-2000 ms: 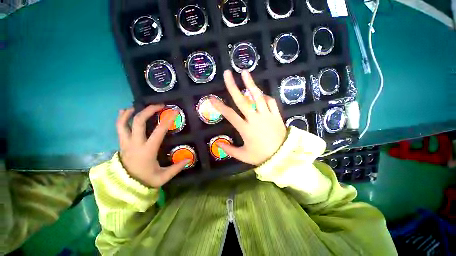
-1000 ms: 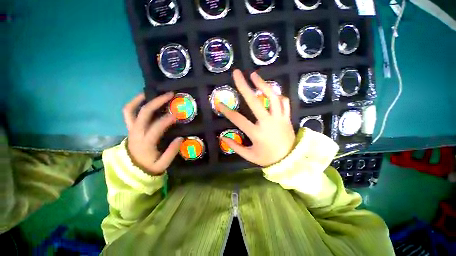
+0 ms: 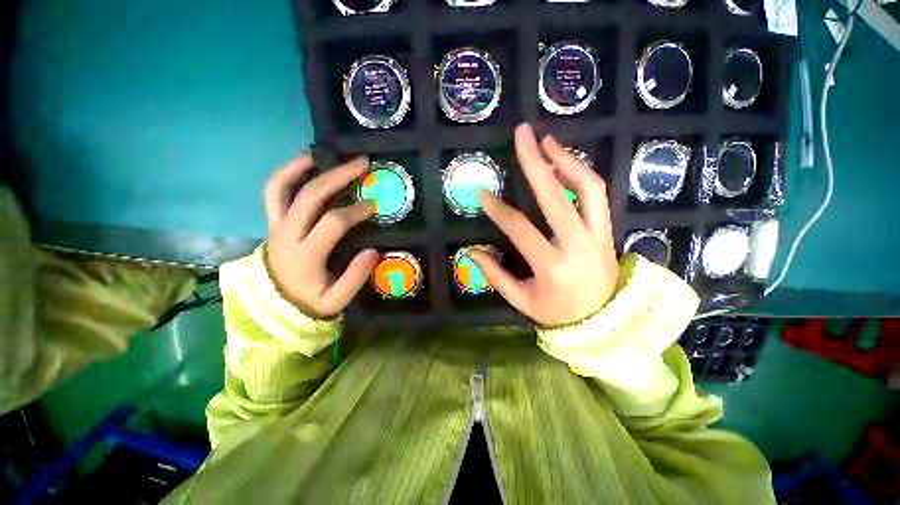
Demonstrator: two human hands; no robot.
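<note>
A black foam tray (image 3: 424,232) holds several round watch units in square pockets. My left hand (image 3: 316,237) lies at its near left, fingers apart, a fingertip on an orange-and-green watch (image 3: 390,192) and the thumb at the edge of a mostly orange watch (image 3: 398,277). My right hand (image 3: 558,237) has its fingers spread, with a fingertip on a white-and-green watch (image 3: 472,181) and the thumb at another orange-and-green watch (image 3: 472,272). A further lit watch is mostly hidden under my right fingers. Neither hand grips anything. A watch (image 3: 379,92) farther back shows small text.
Plastic film (image 3: 763,249) surrounds some watches at the tray's right end. A pale-blue stick (image 3: 805,118) and a white cable (image 3: 826,178) lie right of the tray on the teal mat. A second foam tray (image 3: 730,347) sits below bench level. A sleeve (image 3: 79,316) shows at left.
The tray and both hands have shifted right and up in the picture. Green has spread over the touched watch faces, most on the upper left one.
</note>
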